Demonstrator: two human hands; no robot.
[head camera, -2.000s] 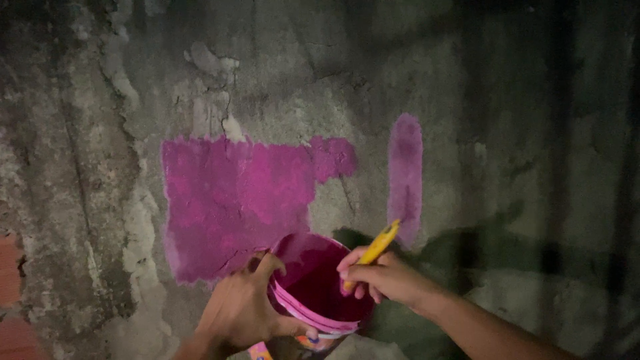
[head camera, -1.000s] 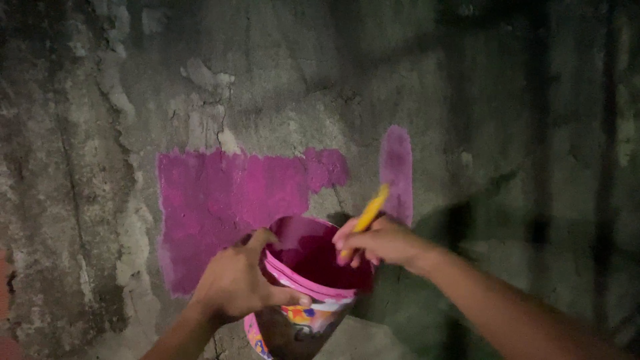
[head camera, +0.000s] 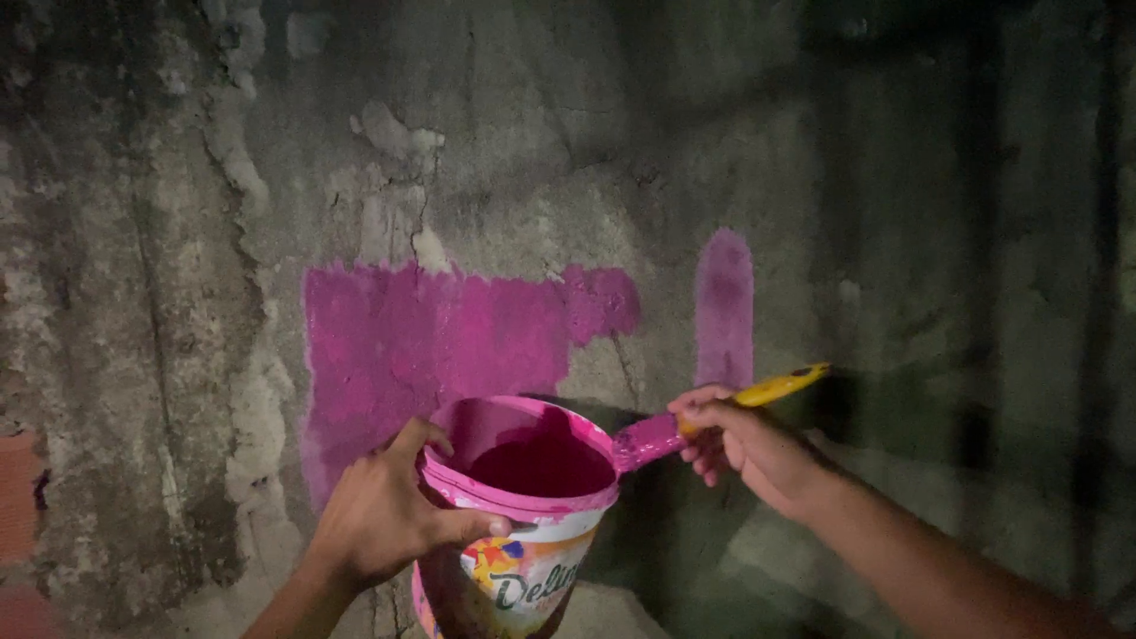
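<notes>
My left hand (head camera: 390, 506) grips the rim of a plastic paint bucket (head camera: 524, 568) at its left side, thumb across the front. Dark magenta paint (head camera: 541, 463) lies inside the bucket. To the right, my right hand (head camera: 737, 444) holds a paintbrush by its yellow handle (head camera: 785, 387). The brush's paint-coated head (head camera: 646, 442) points left, its tip at the bucket's right rim. Behind the bucket, a magenta painted patch (head camera: 435, 337) covers part of the wall. A separate upright painted stripe (head camera: 725, 306) stands right of it, its lower end partly hidden by my right hand.
A rough, cracked concrete wall (head camera: 550, 195) fills the background, with peeling plaster (head camera: 248, 399) on the left. Exposed reddish brick (head camera: 18, 497) shows at the lower left edge. Dark shadows fall over the wall on the right.
My right hand has moved right, bringing the brush out of the bucket to its right rim; the brush head was inside the bucket before. My left hand stays on the rim.
</notes>
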